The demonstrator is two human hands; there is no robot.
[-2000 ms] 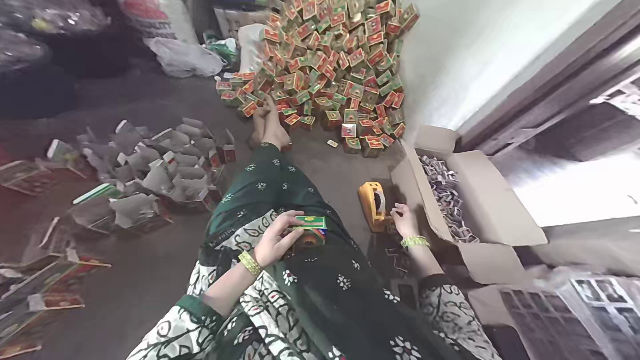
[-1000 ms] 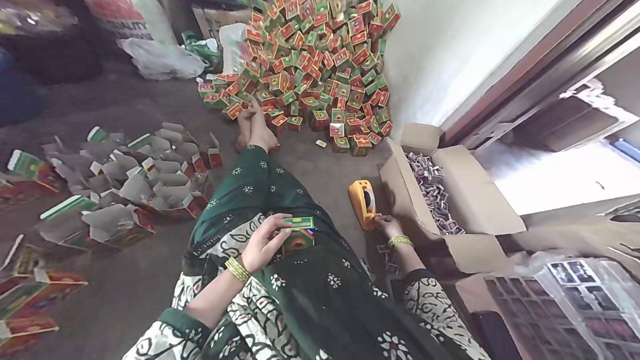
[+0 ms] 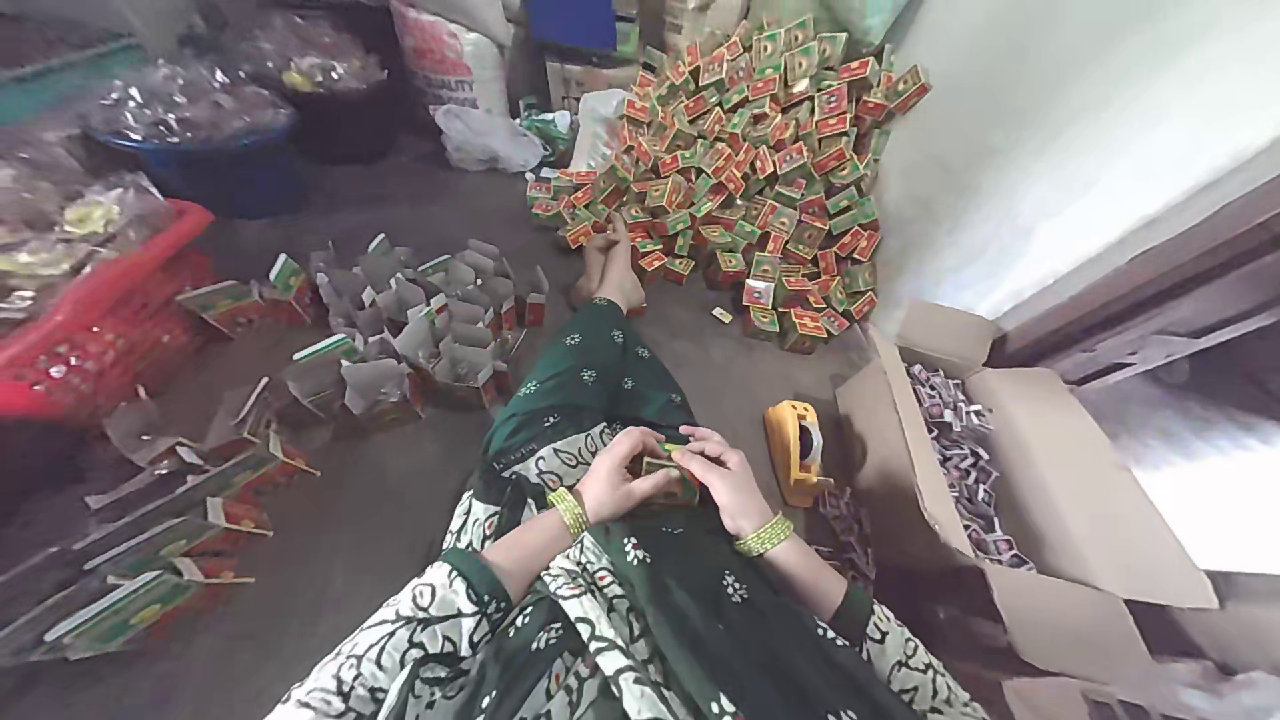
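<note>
My left hand [image 3: 622, 474] holds a small red and green cardboard box [image 3: 672, 483] on my lap, its thumb along the near side. Over the top right of the same box lies my right hand [image 3: 722, 478], with its fingertips at a green flap; whether it grips a piece of tape cannot be seen. To the right on the floor stands a yellow tape dispenser [image 3: 797, 455] with a roll in it. Open, upright boxes [image 3: 440, 320] are grouped on the floor at the left, and a large heap of closed boxes [image 3: 740, 160] lies beyond my feet.
An open carton [image 3: 920, 470] of small packets stands right of the dispenser, with more packets [image 3: 848, 530] on the floor beside it. Flat-lying box pieces [image 3: 170, 540] are at the lower left. A red basket [image 3: 110, 300] and a blue tub [image 3: 220, 165] hold plastic-wrapped items.
My right hand has moved from the tape dispenser to the small box on my lap. My left hand has stayed on that box. The view has turned toward the left.
</note>
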